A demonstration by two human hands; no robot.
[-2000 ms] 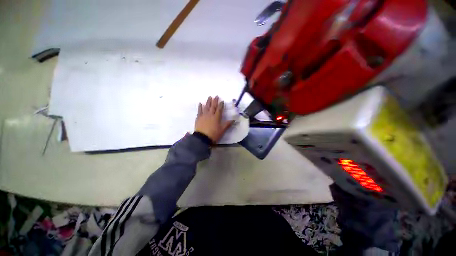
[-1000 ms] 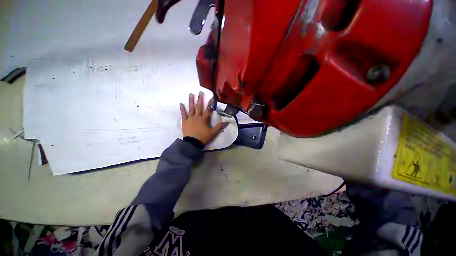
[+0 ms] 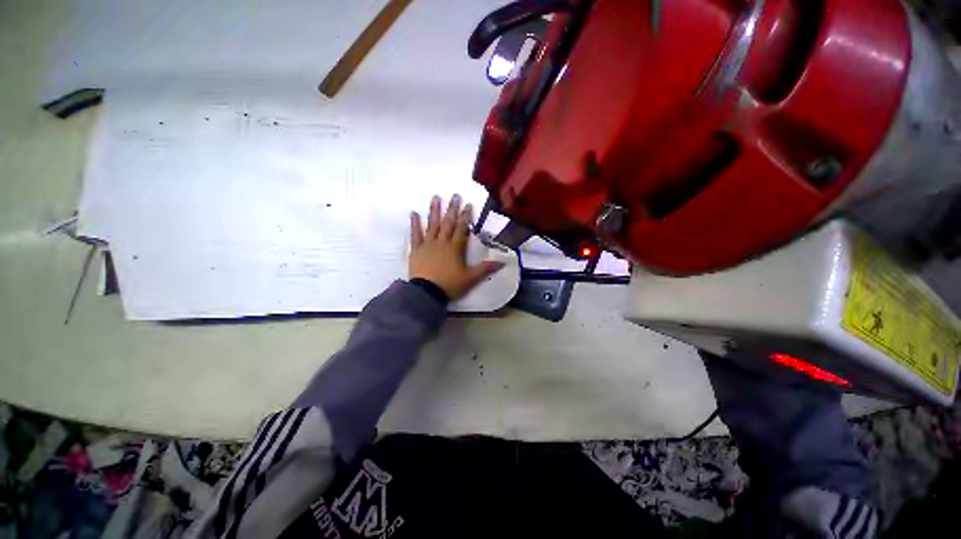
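The fabric lay [image 3: 232, 232] has a white paper top and a thin dark lower edge. My left hand [image 3: 447, 253] lies flat on its right end with fingers spread, holding nothing, close to the presser foot. The red cutting machine [image 3: 674, 126] stands at the lay's rounded right corner. Its dark base plate [image 3: 543, 299] shows on the table just beyond the corner. The off-white control box [image 3: 738, 300] has red lit digits and a yellow label. My right hand is hidden behind the machine and box; only its sleeve shows below them.
A brown strip [image 3: 364, 47] lies on the white paper at the top. A small dark curved piece [image 3: 74, 102] and thin offcuts [image 3: 105, 268] lie by the lay's left edge. Fabric scraps [image 3: 674, 474] are heaped below the cream table's [image 3: 590, 390] front edge.
The view has shifted, so everything sits differently in the frame. The machine and control box have swung relative to the lay, and the red digits show again. My left hand stays flat on the paper.
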